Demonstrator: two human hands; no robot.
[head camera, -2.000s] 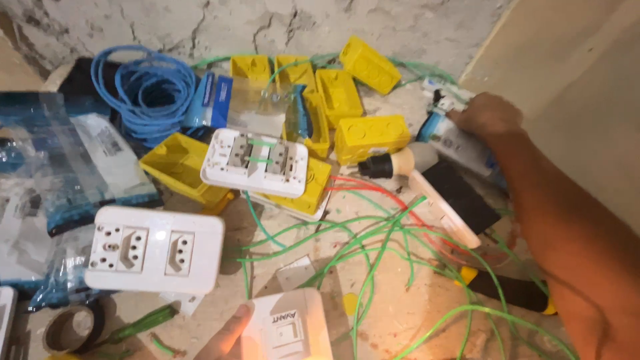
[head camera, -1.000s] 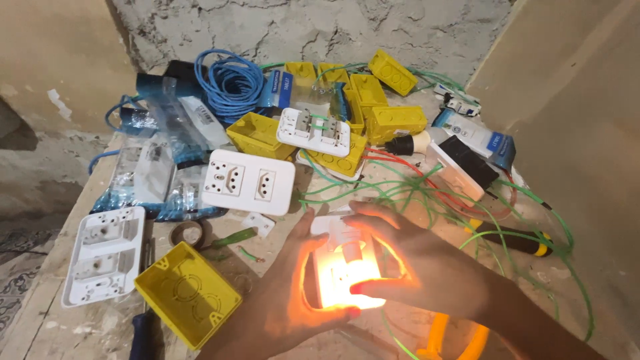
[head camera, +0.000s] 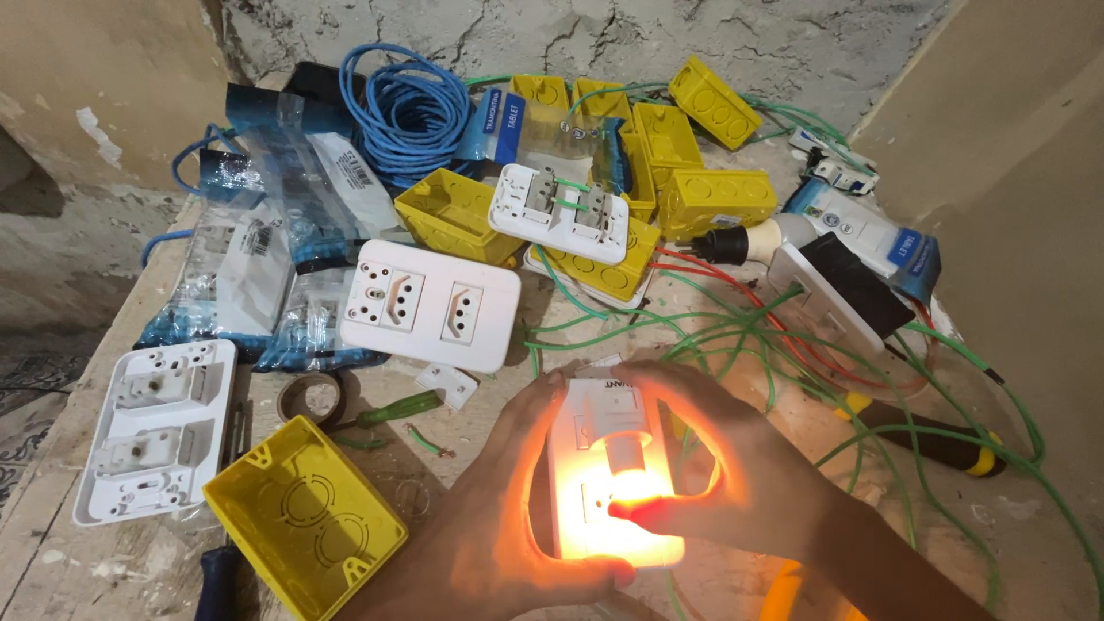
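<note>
Near the front of the worn table, a white wall plate (head camera: 604, 535) carries a small white fitting (head camera: 612, 414) with a brightly glowing end. My left hand (head camera: 517, 509) grips the plate along its left side, thumb at the lower edge. On the right, my right hand (head camera: 733, 457) curves round the plate's top and right side, with its thumb by the glow. Glare hides the plate's lower middle. Up and left of my hands lies a white socket plate (head camera: 423, 345); beyond it a white plate with grey modules and green wire links (head camera: 561, 211) rests on a yellow box (head camera: 604, 263).
A yellow electrical box (head camera: 302, 517) and a white plate's back (head camera: 155, 431) lie left, with tape (head camera: 310, 398) and a green-handled screwdriver (head camera: 401, 407). Blue cable (head camera: 405, 112) is coiled behind. Green wires (head camera: 742, 332) and a black-and-yellow handle (head camera: 931, 435) lie right.
My right hand was at the packet on the far right and is now on the white plate, beside my left hand. The glow is much brighter than in the oldest frame. The view has shifted.
</note>
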